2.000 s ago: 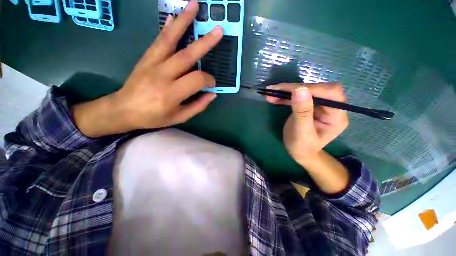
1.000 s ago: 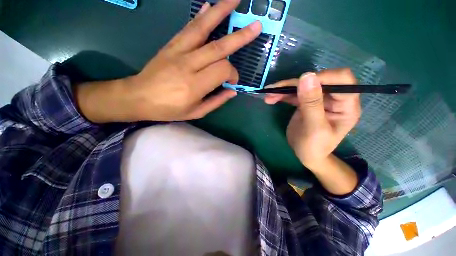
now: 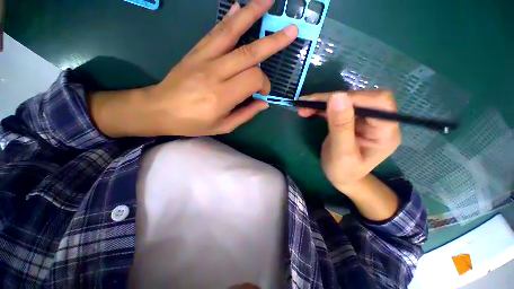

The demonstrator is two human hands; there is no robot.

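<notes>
A light-blue housing [image 3: 274, 23] lies at the top centre, its upper part cut off by the picture's edge. Its large window shows rows of dark adhesive strips [image 3: 284, 65] on the sheet beneath. My left hand [image 3: 205, 84] rests on the housing's left side, fingers spread and pressing on it, with fingertips near its lower end. My right hand [image 3: 358, 132] holds black tweezers [image 3: 394, 116] like a pen. Their tip is at the housing's lower end rail. Whether a strip is in the tip is too small to tell.
Clear liners [image 3: 462, 163] lie to the right on the dark-green tabletop [image 3: 135, 45]. Part of another light-blue housing [image 3: 147, 3] shows at the top left. A white item [image 3: 434, 268] with an orange patch [image 3: 462, 263] is at the lower right.
The housing and left hand appear further right and tilted compared with the first frame. The tweezers' tip has come onto the housing's lower end. Since the second frame, the tweezers' rear end has dropped.
</notes>
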